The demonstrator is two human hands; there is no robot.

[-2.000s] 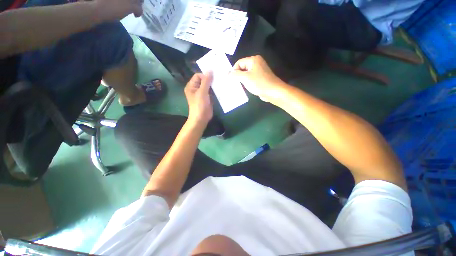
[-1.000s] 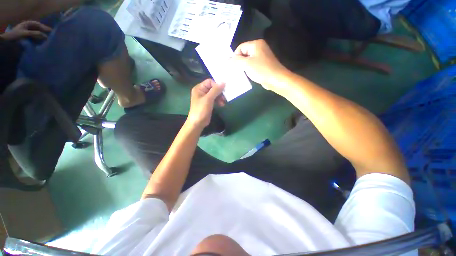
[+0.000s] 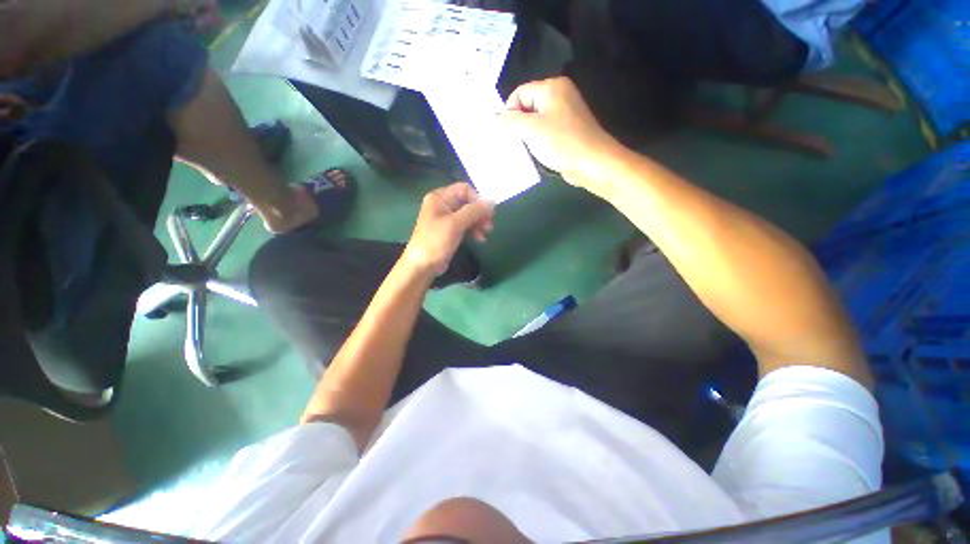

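A white folded leaflet [image 3: 484, 149], a narrow blank strip, is held in the air beyond my knees. My right hand [image 3: 553, 128] pinches its right edge near the upper end. My left hand [image 3: 452, 225] is at its lower left corner, thumb and fingertips closed on that corner. The leaflet's upper end overlaps the view of the printed sheets [image 3: 441, 40], which lie on a low dark support and show rows of black marks. A standing folded printed piece [image 3: 332, 30] is left of them.
A seated person's bare leg [image 3: 229, 149] and a wheeled chair's chrome base [image 3: 189, 276] are at left. Blue crates [image 3: 904, 298] stand at right. A wooden seat frame [image 3: 766, 128] is at upper right. A blue-and-white pen-like object [image 3: 548, 317] shows between my legs.
My left hand has slid down from the leaflet's side to its lower corner. My right hand and the leaflet have moved slightly up. The neighbour's leg and chair have shifted.
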